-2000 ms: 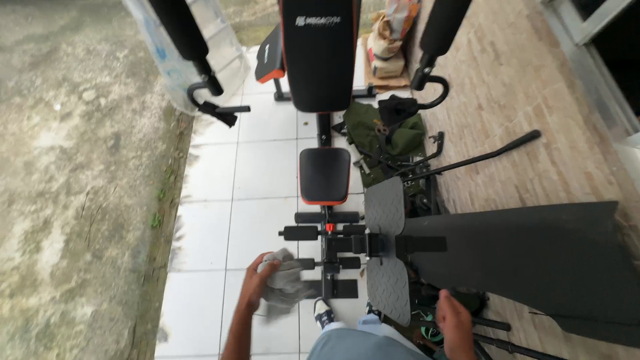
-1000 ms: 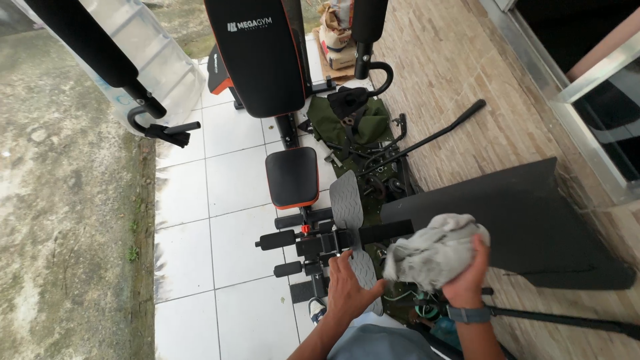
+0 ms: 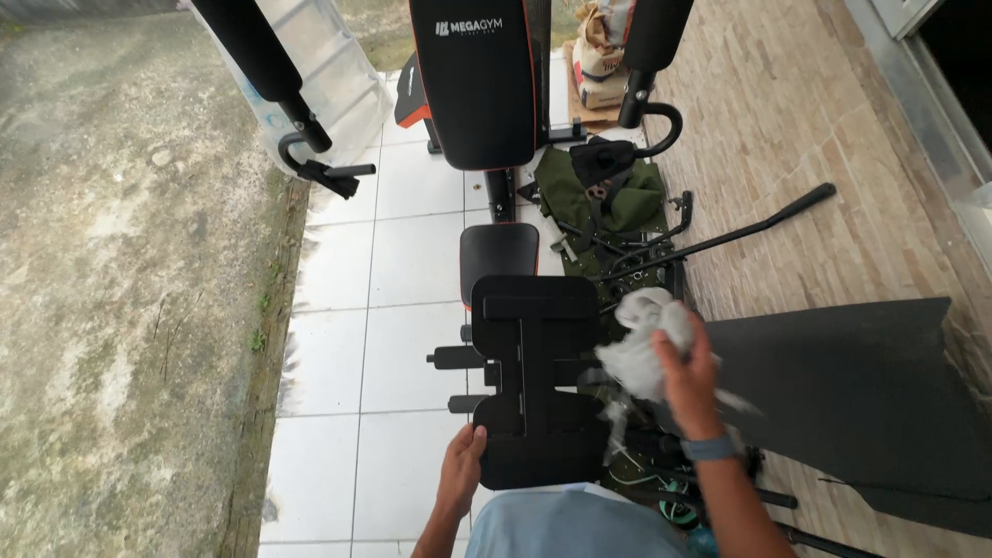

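Note:
My left hand [image 3: 463, 465] grips the lower left edge of a black H-shaped plate [image 3: 539, 457], thumb on top. The plate's flat face with a raised T-shaped bar is turned up, close over my lap. To its right, my right hand [image 3: 690, 372] holds a crumpled light grey cloth [image 3: 643, 341], slightly blurred. Beyond the plate stands a home gym bench with a black seat pad [image 3: 500, 252] and a tall backrest [image 3: 477, 85]. Foam rollers [image 3: 459, 357] stick out left of the plate, which hides part of the frame.
Padded arms [image 3: 252, 50] hang on both sides of the backrest. On the right lie a green bag [image 3: 635, 194], a long black bar [image 3: 744, 231], metal parts and a dark grey mat [image 3: 837, 395]. Paper sacks [image 3: 601, 74] stand farther back. White floor tiles [image 3: 411, 256] border rough concrete at left.
The H-shaped plate, earlier patterned side up at the rollers' right, now shows its black barred face in front of me. The cloth passed from my left hand to my right between the two earlier frames.

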